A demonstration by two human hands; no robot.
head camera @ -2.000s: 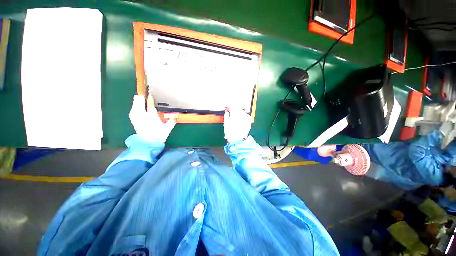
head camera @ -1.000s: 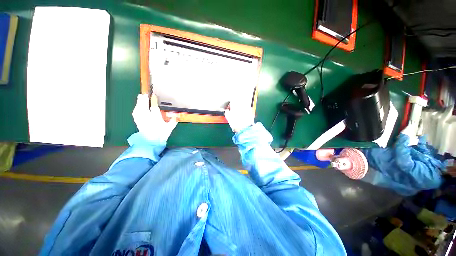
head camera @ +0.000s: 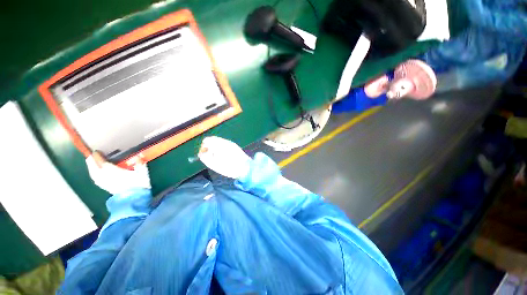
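A grey laptop (head camera: 150, 92), underside up with vent slots, lies on an orange-red carrier tray (head camera: 227, 92) on the green bench. My left hand (head camera: 120, 176), in a white glove, grips the tray's near left corner, with fingertips at the laptop's edge. My right hand (head camera: 225, 158), also gloved, is off the tray, just beyond the bench's near edge and in front of my smock. Its fingers are closed, and a small pale, see-through piece (head camera: 193, 159) shows at the fingertips, blurred.
Two black barcode scanners (head camera: 261, 24) lie right of the tray. A black label printer (head camera: 378, 23) with a white strip (head camera: 352, 66) stands beyond. A round pale bin rim (head camera: 300, 138), a pink fan (head camera: 417, 79) and a person's blue sleeve (head camera: 482, 40) show at right. A white sheet (head camera: 37, 190) lies left.
My right hand has come off the laptop's near right corner and moved back towards my body. My left hand stays at the near left corner. The view has turned and shifted right.
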